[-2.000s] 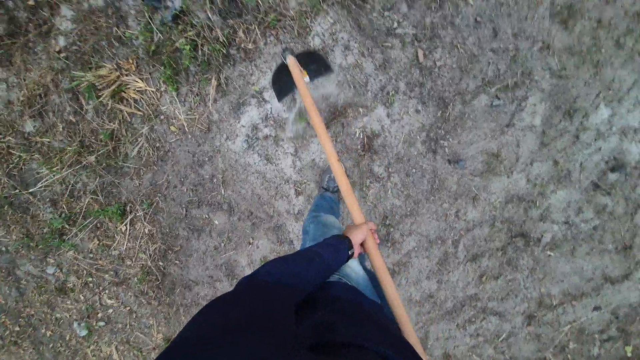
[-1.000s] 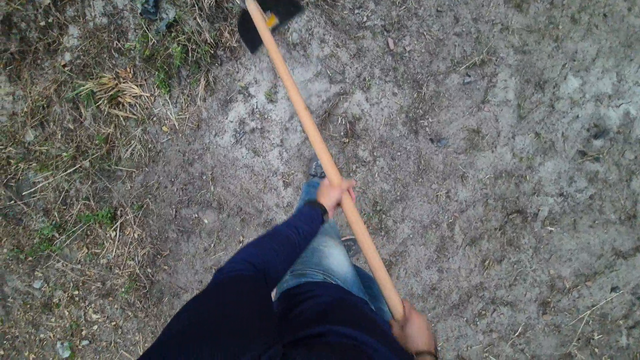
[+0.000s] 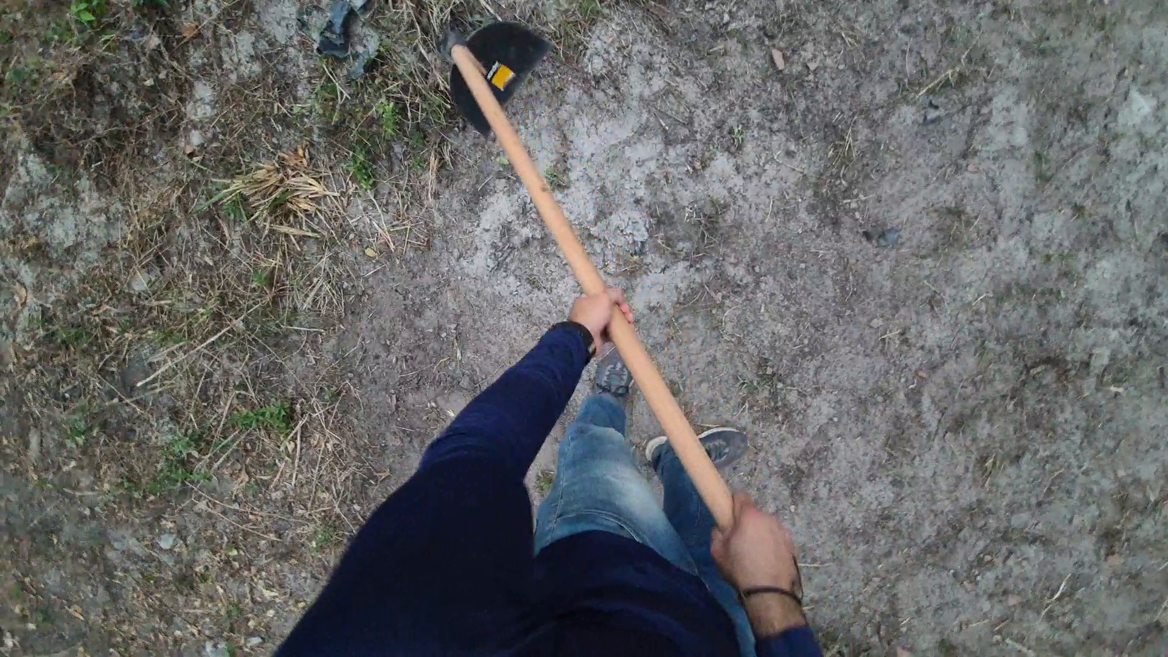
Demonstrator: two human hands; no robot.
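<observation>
A hoe with a long wooden handle (image 3: 557, 214) slants from the upper left down to the lower right of the head view. Its dark half-round blade (image 3: 500, 73) bears a yellow label and is at the edge of the dry grass. My left hand (image 3: 602, 317) is closed around the middle of the handle, with a dark band on the wrist. At the lower end of the handle, my right hand (image 3: 756, 557) grips the wood, a thin dark band around its wrist. Whether the blade touches the soil I cannot tell.
Dry grass and green weeds (image 3: 265, 417) cover the ground at left, with a tuft of cut straw (image 3: 278, 196) among them. A dark scrap (image 3: 338, 29) lies beyond it. Bare grey soil (image 3: 912, 365) spreads at right. My shoes (image 3: 721, 447) stand beneath the handle.
My right hand, out of view two seconds ago, now shows on the handle's lower end. Against the straw tuft, the blade has moved left from bare soil to the grass edge.
</observation>
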